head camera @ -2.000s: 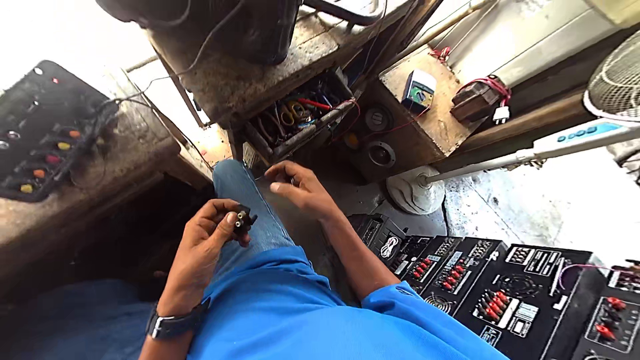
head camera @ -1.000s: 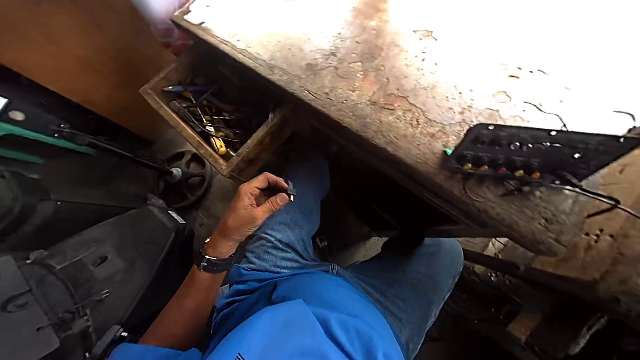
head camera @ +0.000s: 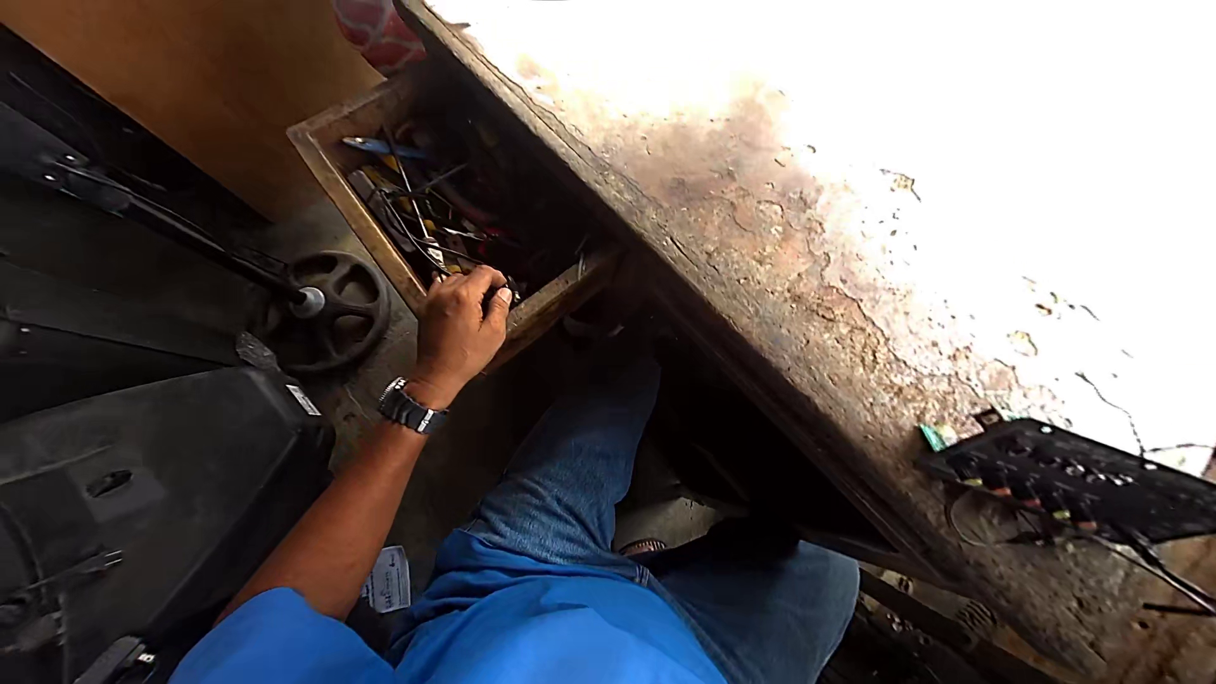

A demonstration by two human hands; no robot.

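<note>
My left hand (head camera: pixel 463 328), with a dark watch on its wrist, is at the near corner of an open wooden drawer (head camera: pixel 353 211). Its thumb and index finger close on a small black part (head camera: pixel 503 289), mostly hidden by the fingers. Inside the drawer, beyond the hand, lie a blue-handled tool (head camera: pixel 385 147), thin dark wires and several jumbled tools, partly in shadow. My right hand is out of view.
A worn workbench (head camera: pixel 760 247) overhangs the drawer. A black control panel with coloured knobs (head camera: pixel 1073 475) and cables lies on its right part. At left are a black spoked wheel (head camera: pixel 337 309) and a large black casing (head camera: pixel 161 494). My legs are below the bench.
My left hand has moved from above my leg to the drawer's near corner. My right hand, visible two seconds ago, has left view. The view has swung far from the speaker amplifiers and fan.
</note>
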